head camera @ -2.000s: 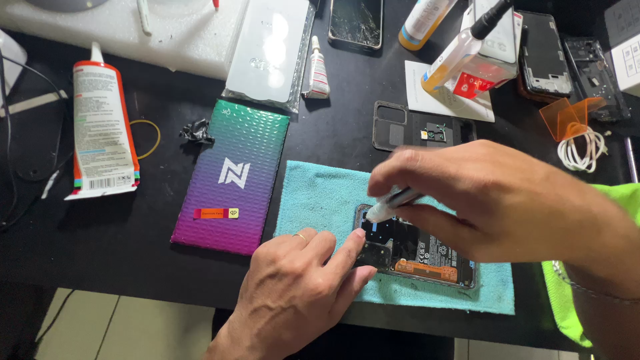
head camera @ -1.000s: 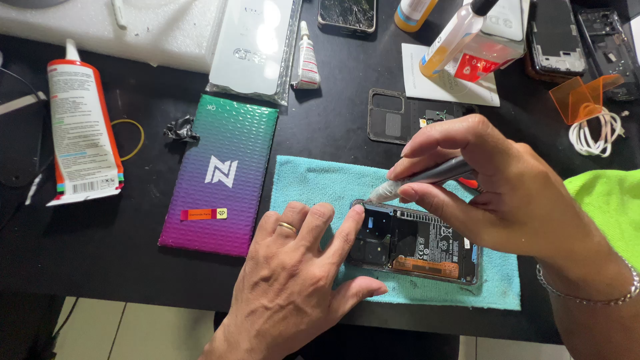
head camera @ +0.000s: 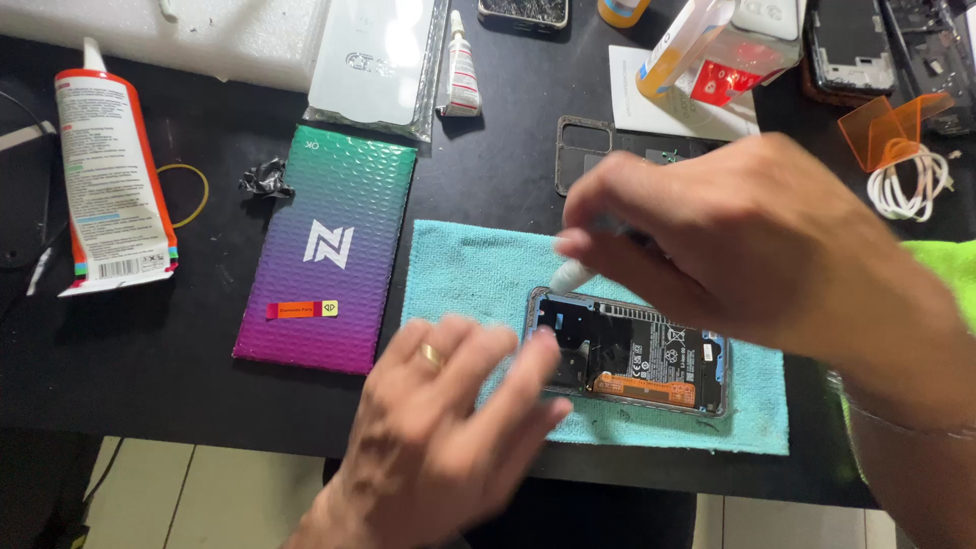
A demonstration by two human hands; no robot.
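An opened smartphone (head camera: pixel 633 351), with its battery and an orange flex strip showing, lies on a turquoise microfiber cloth (head camera: pixel 473 267). My right hand (head camera: pixel 709 236) grips a pen-like tool with a pale, brush-like tip (head camera: pixel 570 276); the tip is at the phone's upper left corner, and the hand hides most of the handle. Blurred, my left hand (head camera: pixel 457 412) has its fingers apart over the cloth's left part, fingertips at the phone's left edge, holding nothing. Behind the right hand lies a phone back cover (head camera: pixel 583 152), partly hidden.
A purple-green bubble mailer (head camera: pixel 328 244), crumpled black plastic (head camera: pixel 265 180) and a big tube (head camera: pixel 114 183) lie left. At the back are a small tube (head camera: pixel 460 76), a wrapped panel (head camera: pixel 370 61) and a bottle (head camera: pixel 675 53). A coiled white cable (head camera: pixel 907 187) and green cloth (head camera: pixel 942 267) lie right.
My left index fingertip has moved from the phone's upper left corner down along its left edge. The right hand keeps hold of the tool, its tip still by that corner.
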